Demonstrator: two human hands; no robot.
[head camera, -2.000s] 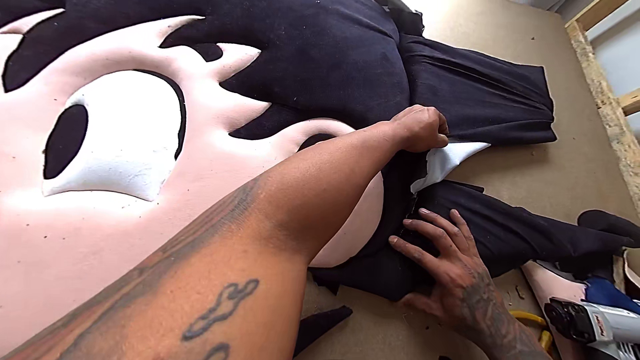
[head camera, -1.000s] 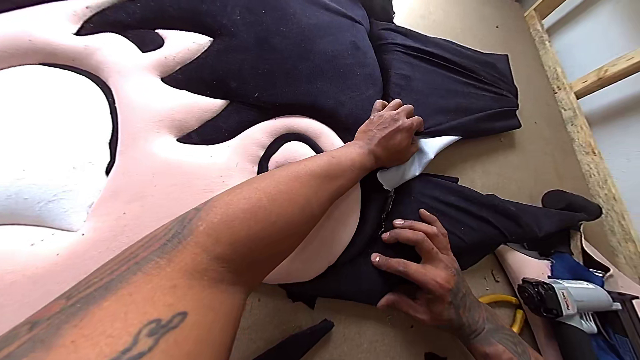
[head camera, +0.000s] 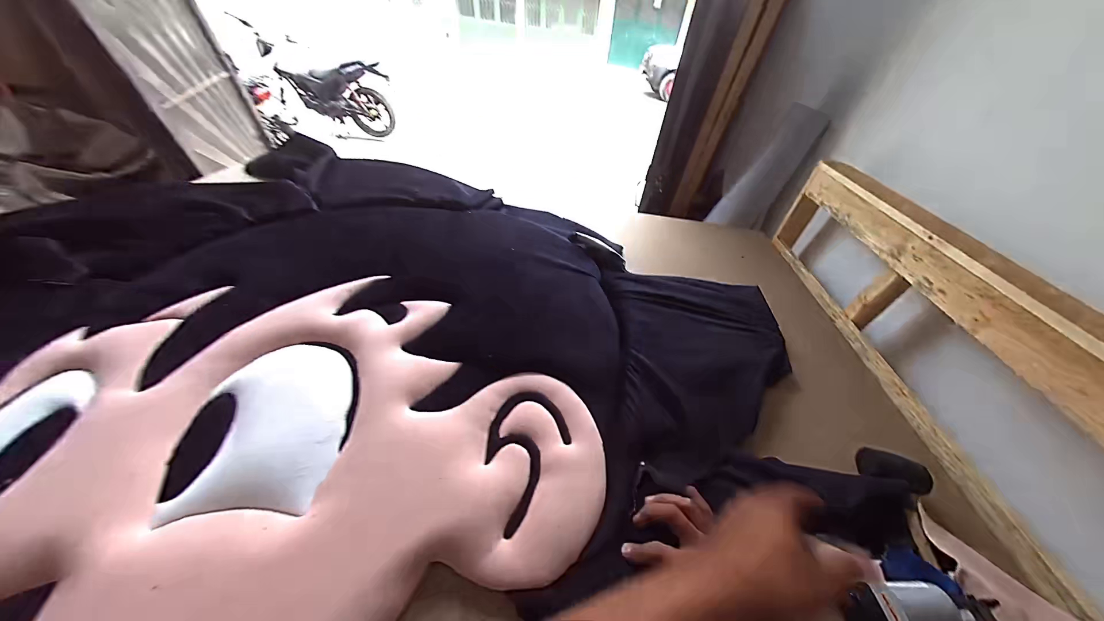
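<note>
A large padded cartoon face of pink, white and black fabric (head camera: 371, 483) covers the lower left, its ear beside my hands. Black fabric (head camera: 707, 354) extends from its right edge in loose folds. My right hand (head camera: 677, 522) rests with fingers spread on the black fabric just right of the ear. My left hand (head camera: 785, 543), blurred, crosses over it near a grey and black power tool (head camera: 918, 601) at the lower right; whether it holds anything is unclear. The white piece of fabric is not visible.
A brown board surface (head camera: 828, 405) lies beneath, bordered on the right by a wooden frame (head camera: 966, 285) against a grey wall. Blue and pink fabric lies by the tool. Beyond the open doorway stands a motorcycle (head camera: 345, 95).
My left hand has left the black and white fabric and moved right, across my right hand toward the power tool. The view has tilted up toward the doorway.
</note>
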